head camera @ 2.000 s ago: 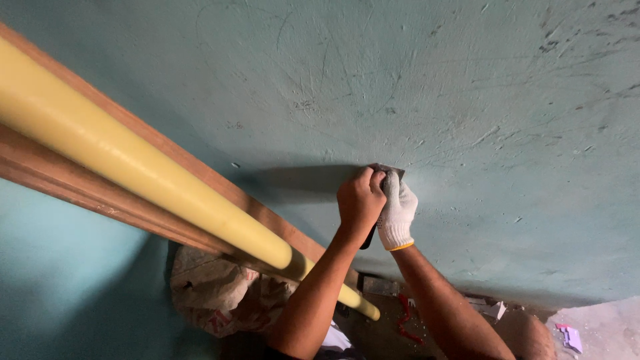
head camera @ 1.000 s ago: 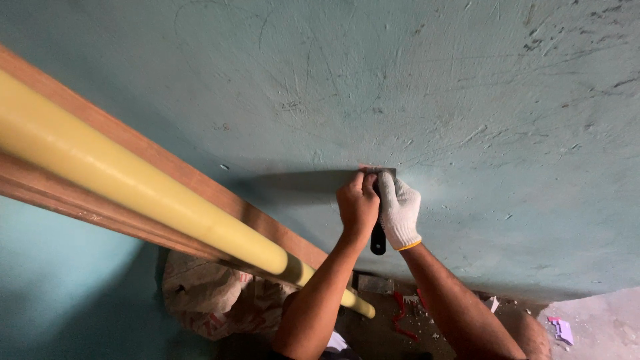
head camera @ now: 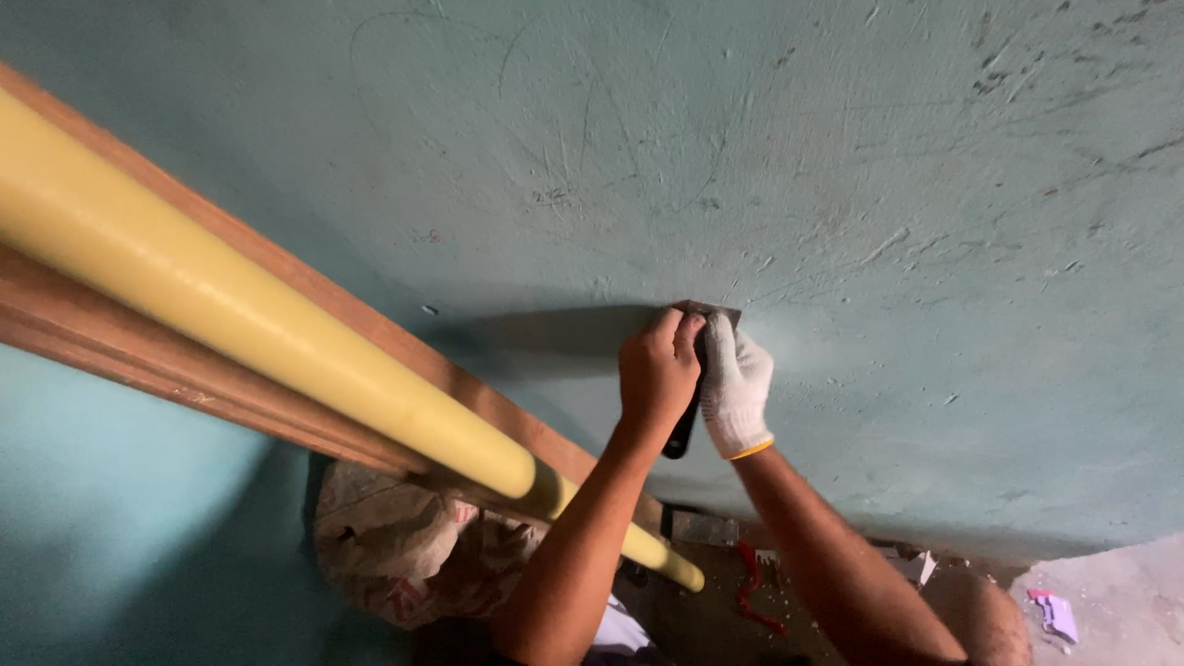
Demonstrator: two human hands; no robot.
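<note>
A putty knife with a black handle point(head camera: 683, 430) and a flat metal blade point(head camera: 717, 309) lies against the blue-green painted wall point(head camera: 518, 231). My left hand point(head camera: 659, 370), bare, grips it from the left near the blade. My right hand point(head camera: 738, 387), in a white knit glove with a yellow cuff edge, closes on it from the right, thumb up along the blade. The blade's edge meets the wall; its upper part shows above my fingers. The handle's end sticks out below, between my wrists. Scratches and dark marks cover the wall around and above.
A yellow pole point(head camera: 277, 324) slants from upper left down to the floor, beside a brown wooden frame point(head camera: 416, 361). A crumpled sack point(head camera: 388, 536) sits low at left. Near the wall's foot lie a red plastic piece point(head camera: 751, 592) and debris; a purple item point(head camera: 1056, 618) lies at lower right.
Both hands stay on the putty knife at nearly the same place on the wall. The knife's tilt has changed slightly, its blade corner now pointing up and right.
</note>
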